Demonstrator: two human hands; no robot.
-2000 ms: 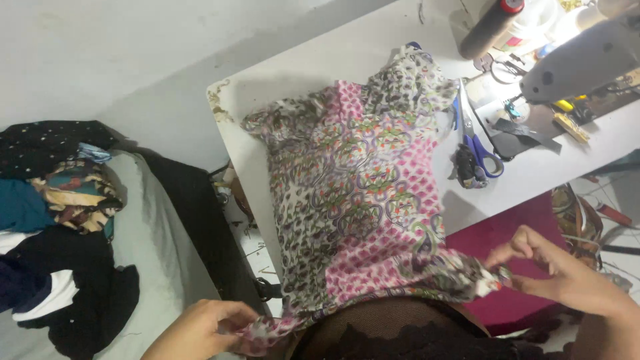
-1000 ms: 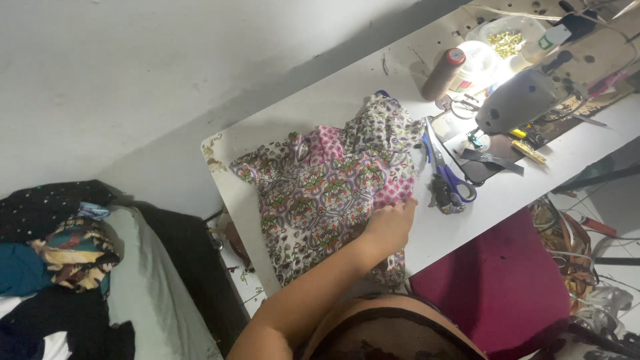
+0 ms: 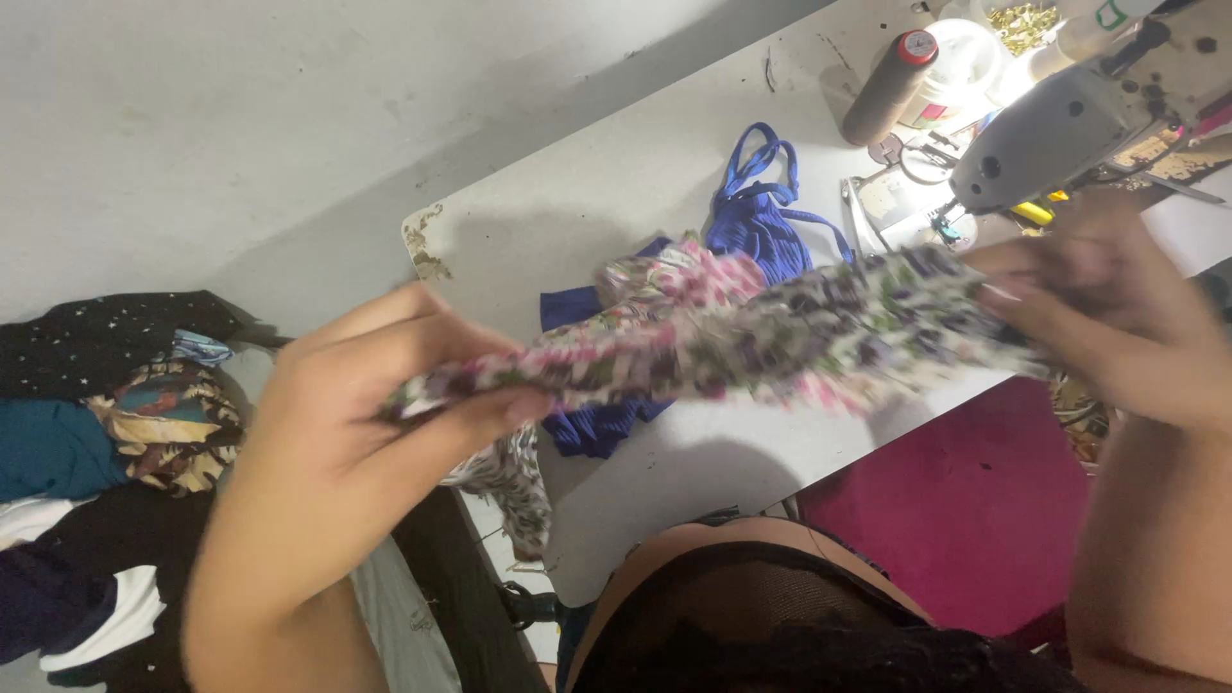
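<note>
A patterned floral garment [image 3: 770,337] in pink, white, green and grey is stretched between my hands above the white table. My left hand [image 3: 385,404] pinches one end of a gathered edge between thumb and fingers. The other end is held in my right hand [image 3: 1088,298], which is blurred. Part of the garment hangs down past the near left corner of the table. Beneath and behind it lies a blue ribbed garment with thin straps [image 3: 760,231], partly covered by the floral cloth.
A sewing machine [image 3: 1049,135] stands at the right of the white table [image 3: 568,192], lit by a lamp. Beside it are a brown thread cone [image 3: 890,87] and a white plastic tub [image 3: 953,72]. Piled clothes [image 3: 58,443] lie at left. A magenta surface [image 3: 953,510] is below the table.
The floral garment, flat on the table one second ago, is now lifted between both hands. The blue garment beneath shows. My left hand has come into view.
</note>
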